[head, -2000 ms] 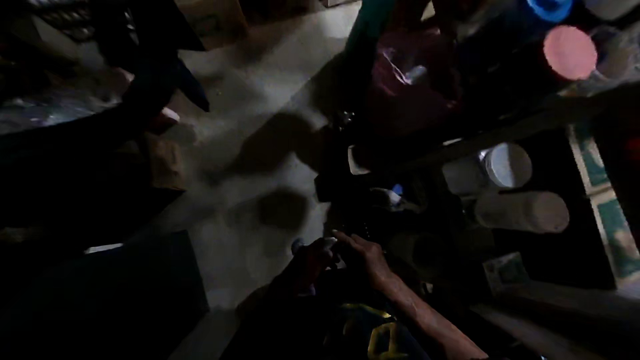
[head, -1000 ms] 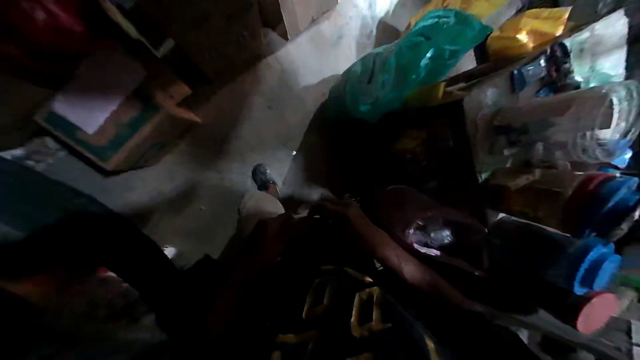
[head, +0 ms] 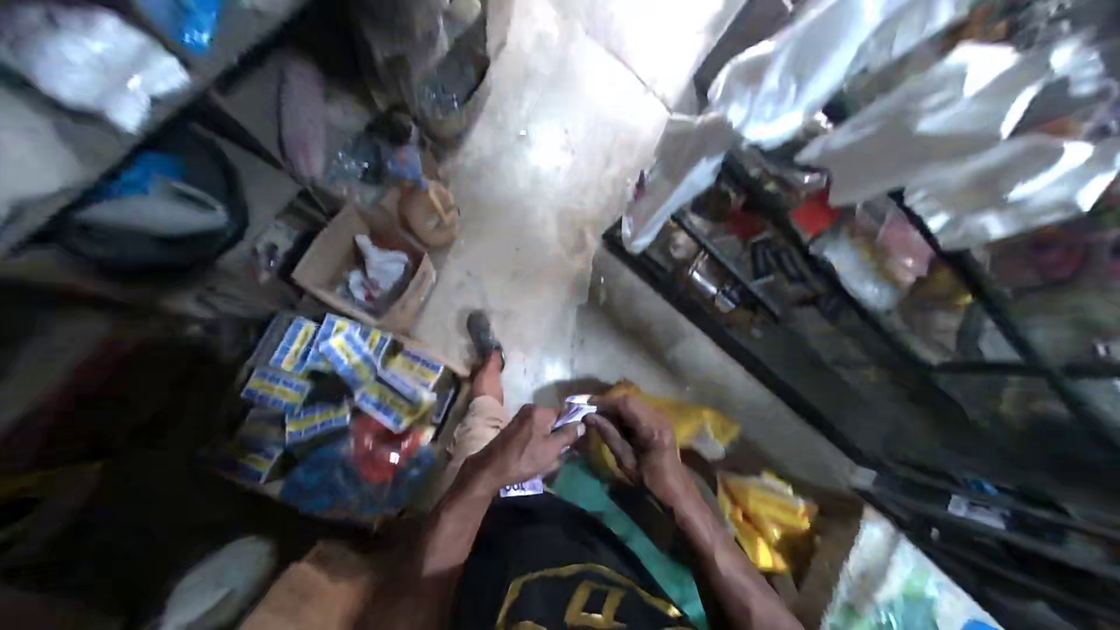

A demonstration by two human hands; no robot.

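Note:
My left hand (head: 530, 444) and my right hand (head: 637, 430) meet in front of my dark shirt, fingers bent around a small pale paper piece (head: 576, 411) with purplish print. Its kind cannot be told; it may be folded. Another pale printed slip (head: 522, 487) shows below my left hand, close to the wrist, and what holds it is hidden. Beneath and beyond my right hand lies a yellow plastic bag (head: 700, 422), with green material (head: 595, 507) nearer my body.
A box of blue-and-yellow packets (head: 350, 354) and an open cardboard box (head: 418, 289) stand at left. A glass-fronted case (head: 744, 350) runs along the right, with clear plastic bags (head: 927, 131) above it. Pale floor (head: 534, 201) stretches ahead between them.
The view has moved from a dim, cluttered spot to a brighter aisle. Both hands remain close together in front of my body; the paper between them now shows plainly.

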